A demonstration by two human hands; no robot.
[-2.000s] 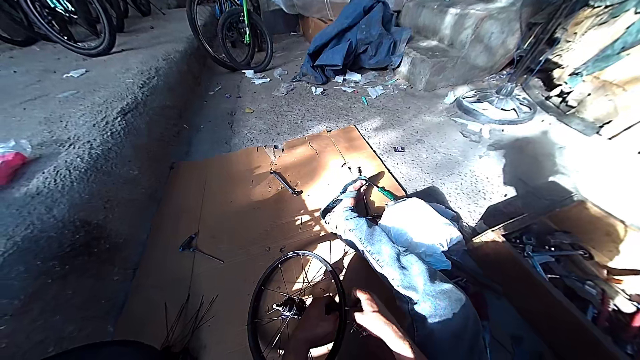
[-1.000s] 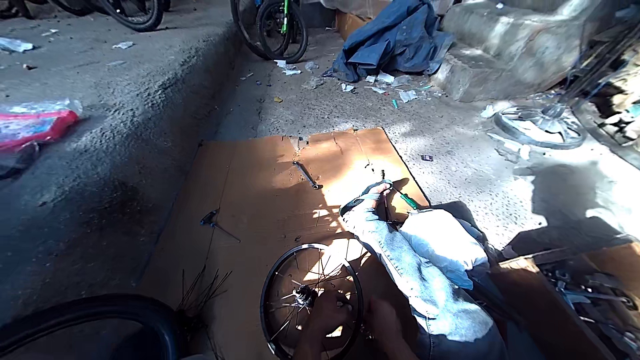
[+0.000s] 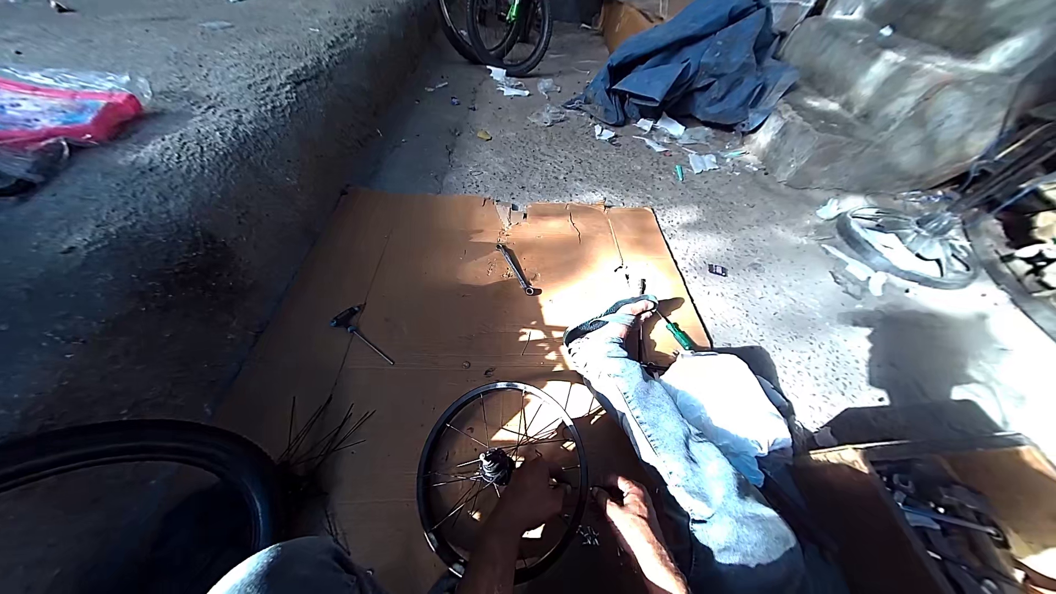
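A spoked bicycle wheel rim (image 3: 425, 462) with a dark hub (image 3: 497, 467) lies over a cardboard sheet (image 3: 429, 305). My left hand (image 3: 532, 495) reaches over the wheel, just right of the hub, among the spokes; its fingertips are too dark to tell what they hold. My right hand (image 3: 631, 503) is beside the rim's right edge, its fingers bent in toward the thumb, and whether something small is between them cannot be told. Small metal pieces (image 3: 588, 535) lie between the hands. Loose spokes (image 3: 322, 437) are bunched left of the wheel.
A black tire (image 3: 148, 437) is at lower left. On the cardboard are a T-handle tool (image 3: 363, 334) and a wrench (image 3: 516, 269); a green-handled screwdriver (image 3: 678, 333) lies by my foot (image 3: 631, 309). A wooden toolbox (image 3: 841, 487) stands right, below another wheel (image 3: 907, 247). A concrete ledge (image 3: 272, 99) runs left.
My right hand, dark and close to the rim one second ago, now shows in sunlight just right of it. My left hand stays over the wheel near the hub.
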